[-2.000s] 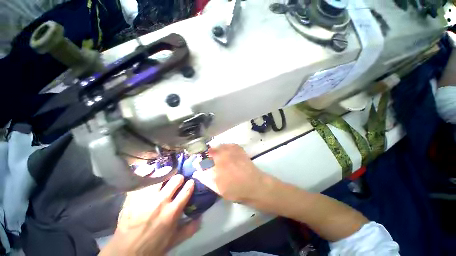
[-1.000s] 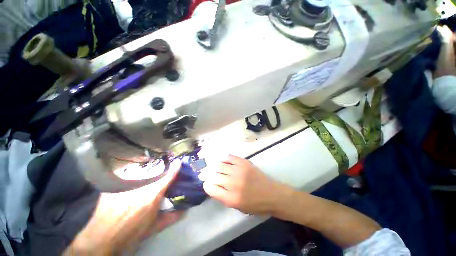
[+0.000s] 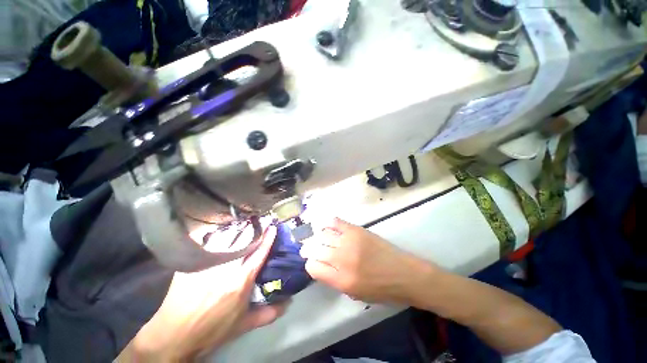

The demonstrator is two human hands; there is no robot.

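Note:
The navy panel [image 3: 285, 266] lies under the needle area [image 3: 289, 211] of the cream sewing machine [image 3: 340, 99] and looks purple-blue in the lamp light. A small yellow mark shows on it. My left hand [image 3: 213, 301] holds the panel's left side, thumb beneath and fingers pointing to the needle. My right hand [image 3: 347, 259] is at the panel's right edge with fingers curled, fingertips partly hidden. The dark grey garment [image 3: 106, 269] hangs to the left, behind my left hand.
Fabric shears [image 3: 191, 106] rest on the machine head by a tan thread post [image 3: 89, 53]. Black loop handles [image 3: 394, 172] lie beneath the machine arm. A green patterned strap [image 3: 493, 209] wraps the base. Navy cloth [image 3: 567, 283] is at right. Part of another person's sleeve shows at the right edge.
Since two seconds ago, my left hand has shifted from fingers flat on the cloth to holding its left side. The right hand's fingers have curled, and the yellow mark is more exposed. The view has shifted slightly.

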